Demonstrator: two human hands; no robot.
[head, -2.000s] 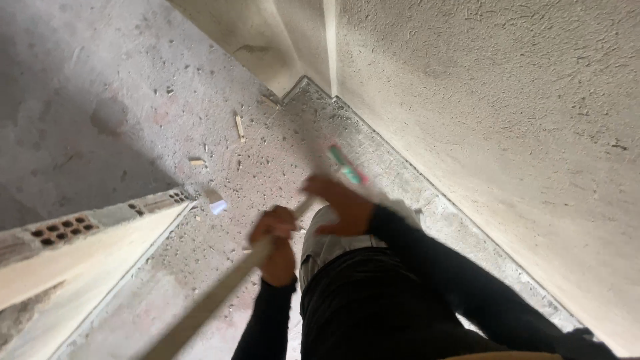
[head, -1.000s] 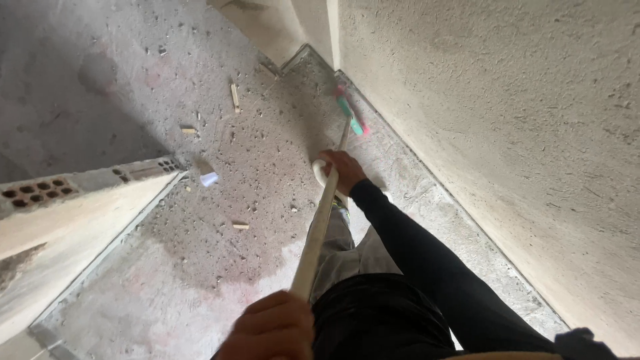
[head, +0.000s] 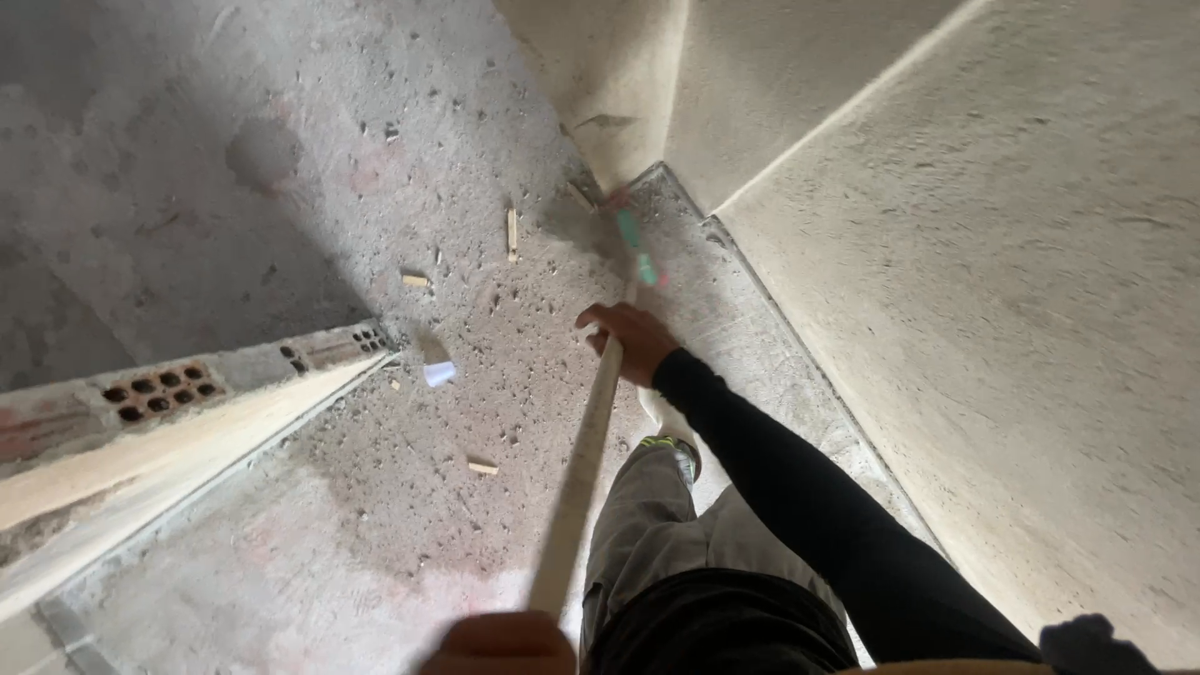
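Observation:
A long pale broom handle runs from the bottom of the view up to a blurred green and pink broom head on the concrete floor near the wall corner. My right hand is around the lower part of the handle, some fingers partly spread. At the bottom edge my left hand grips the upper part, cut off by the frame. Small debris lies over the floor left of the broom.
A cut brick wall end juts in from the left. A rough plastered wall runs along the right. Wood scraps and a small whitish cup-like object lie on the floor. My shoe is beside the handle.
The broom head has moved from beside the right wall toward the corner and the left. My left hand has moved from the middle of the handle to its upper part near the bottom edge.

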